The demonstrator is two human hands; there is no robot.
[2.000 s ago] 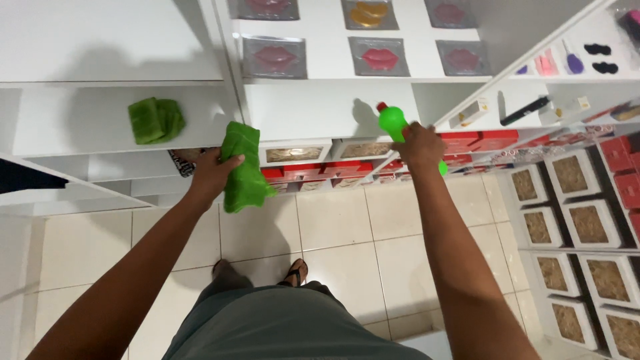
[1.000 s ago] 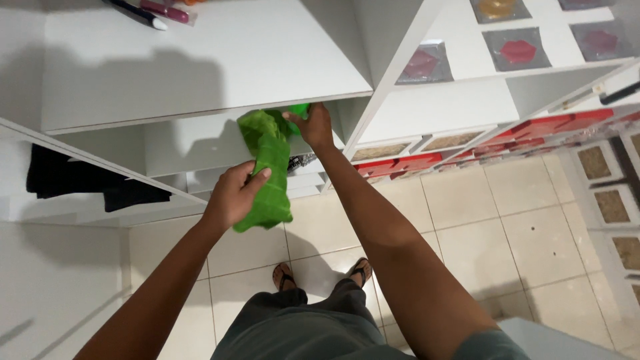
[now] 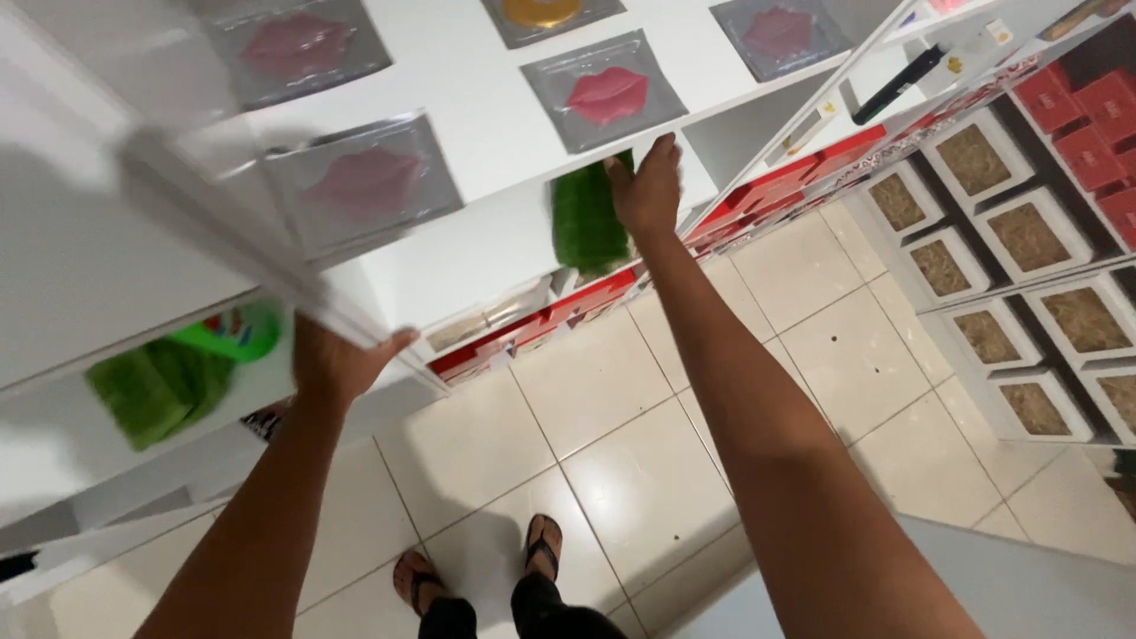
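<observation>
My right hand (image 3: 650,193) holds a green cloth (image 3: 589,217) against a white shelf, below the packets with lip shapes. My left hand (image 3: 342,359) rests at the edge of an upright white shelf divider (image 3: 240,226), its thumb pointing right; it holds no cloth. Just left of it, a bright green bottle (image 3: 238,330) lies on a lower shelf. It partly overlaps a second, folded green cloth (image 3: 160,387) on the same shelf.
Above my hands, several clear packets with pink lip shapes (image 3: 608,96) lie on a shelf. Red boxes (image 3: 799,173) line the level below. At the right stand white framed boxes with straw-like filling (image 3: 1029,240). A black pen-like item (image 3: 898,84) lies on another shelf.
The green bottle, in my right hand two seconds ago, now lies on the lower left shelf. The cloth my left hand held is now in my right hand. The view has shifted right.
</observation>
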